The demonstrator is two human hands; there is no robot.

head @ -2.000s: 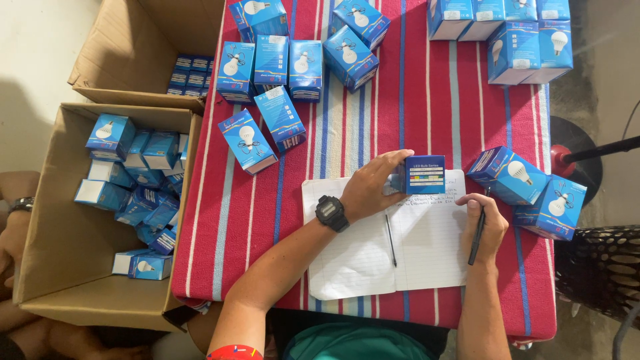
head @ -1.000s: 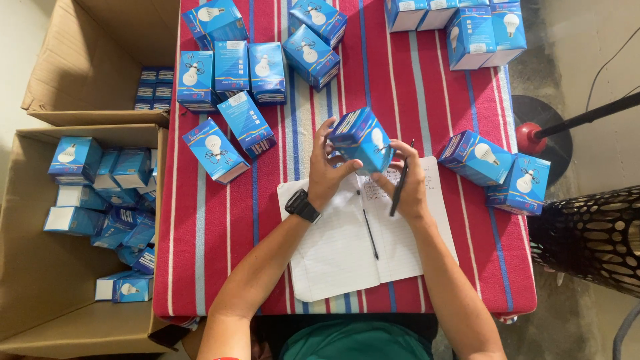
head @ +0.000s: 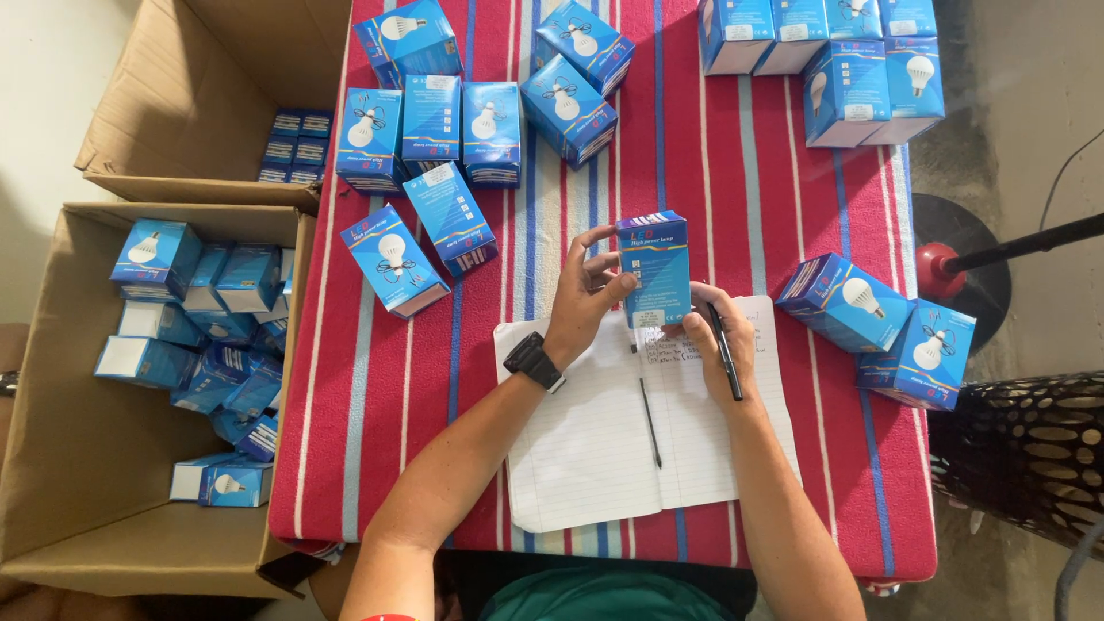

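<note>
A blue LED bulb box (head: 660, 272) stands upright between my hands, its side with printed text facing up toward me. My left hand (head: 591, 297), with a black watch on the wrist, grips the box by its left side. A black pen (head: 725, 354) is held in my right hand (head: 720, 341), whose fingertips touch the lower right of the box. Under both hands lies an open lined notebook (head: 586, 440) with handwriting on its right page. A thin black pen refill (head: 650, 423) rests near the notebook's fold.
More bulb boxes (head: 395, 259) lie on the striped tablecloth (head: 561, 552) at upper left, upper right (head: 849, 95) and right (head: 845, 302). Two cardboard cartons (head: 39, 362) holding boxes stand left of the table. A black stand with a red part (head: 936, 269) is at right.
Two seconds ago my right hand was over the notebook's right page, away from the box; now it touches the box. The box has been turned from its top end to a different face.
</note>
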